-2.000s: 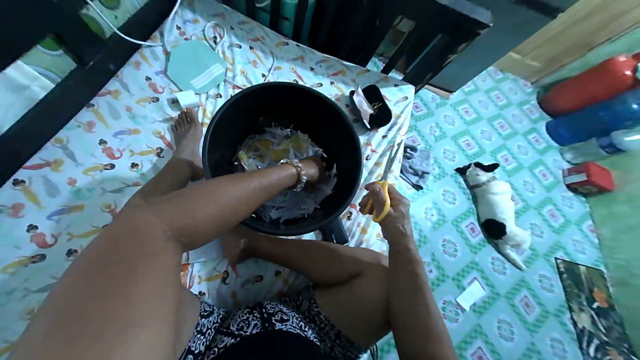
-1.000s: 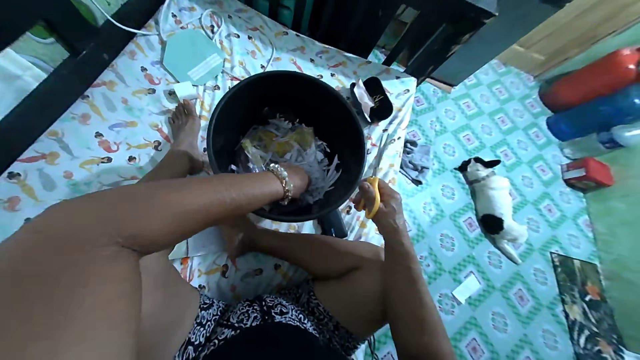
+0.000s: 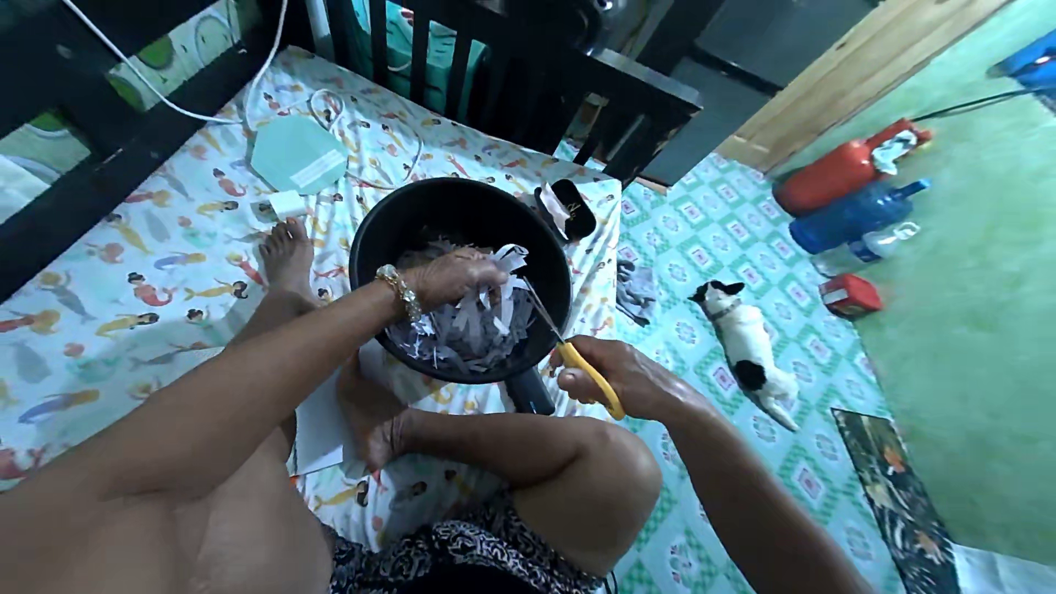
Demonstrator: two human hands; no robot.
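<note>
A black round pot [image 3: 363,256] with a dark handle stands on the printed sheet between my legs, and thin shredded paper strips [image 3: 462,334] lie inside it. Over the pot's opening, my left hand [image 3: 454,276], with a beaded bracelet at the wrist, is closed on a bunch of paper strips [image 3: 510,260] that stick out past the fingers. My right hand [image 3: 615,375] holds yellow-handled scissors [image 3: 590,371] at the pot's right rim. Their blades point up and left, the tips close to the bunch. Whether the blades touch the paper cannot be told.
A pale green octagonal object [image 3: 297,153], a white adapter [image 3: 287,204] and cables lie on the sheet at upper left. Beside the pot is an open black case [image 3: 569,210]. White paper [image 3: 318,433] lies by my foot. A black-and-white cat [image 3: 747,346] lies on the tiled floor.
My left hand has risen from deep among the strips and now grips a bunch of them. The scissors in my right hand have moved over the pot's rim, toward that bunch.
</note>
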